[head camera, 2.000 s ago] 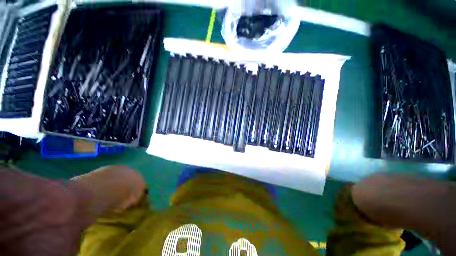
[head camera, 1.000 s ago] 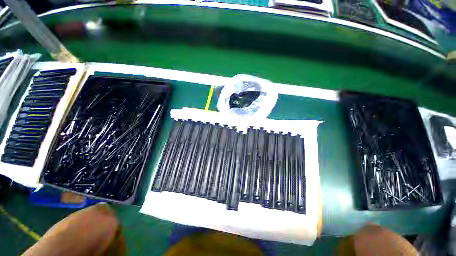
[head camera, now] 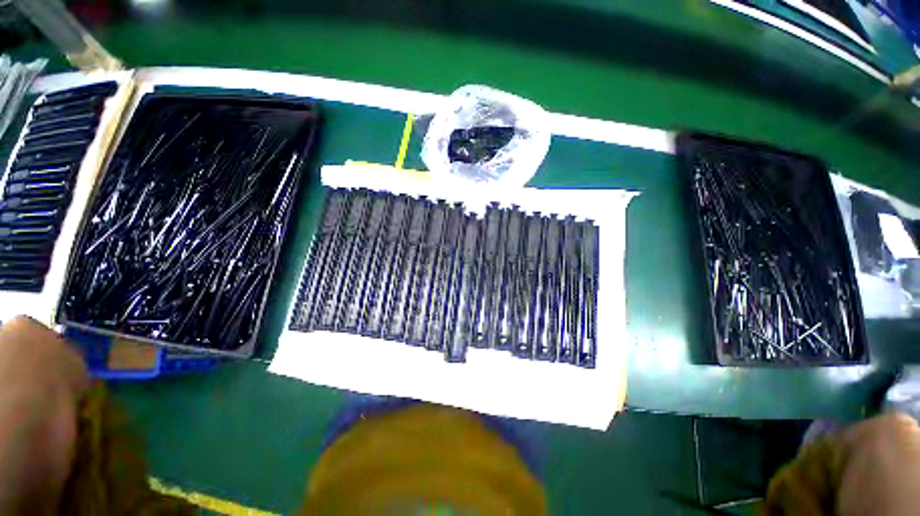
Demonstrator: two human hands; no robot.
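Observation:
Long black pieces (head camera: 444, 272) lie side by side in a row on a white liner (head camera: 454, 388); one sticks out lower than its neighbours. A clear plastic bag (head camera: 530, 146) with small black parts (head camera: 479, 144) stands behind the row. My left hand (head camera: 35, 403) is at the lower left edge, blurred and cut off, below the left parts tray. My right hand (head camera: 883, 464) is at the lower right edge, blurred and cut off, below the right parts tray. Neither hand touches the row. The fingers of both hands cannot be made out.
A left black tray (head camera: 187, 217) holds loose glossy rods. A right black tray (head camera: 777, 262) holds thinner, shinier rods. A second lined tray (head camera: 45, 186) with dark pieces is at far left. A blue bin (head camera: 126, 358) is partly under the left tray. A plastic bag (head camera: 888, 242) lies at far right.
My hands have moved outward, towards the left and right edges. The bench objects have shifted up in the view as the camera moved. The row looks unchanged.

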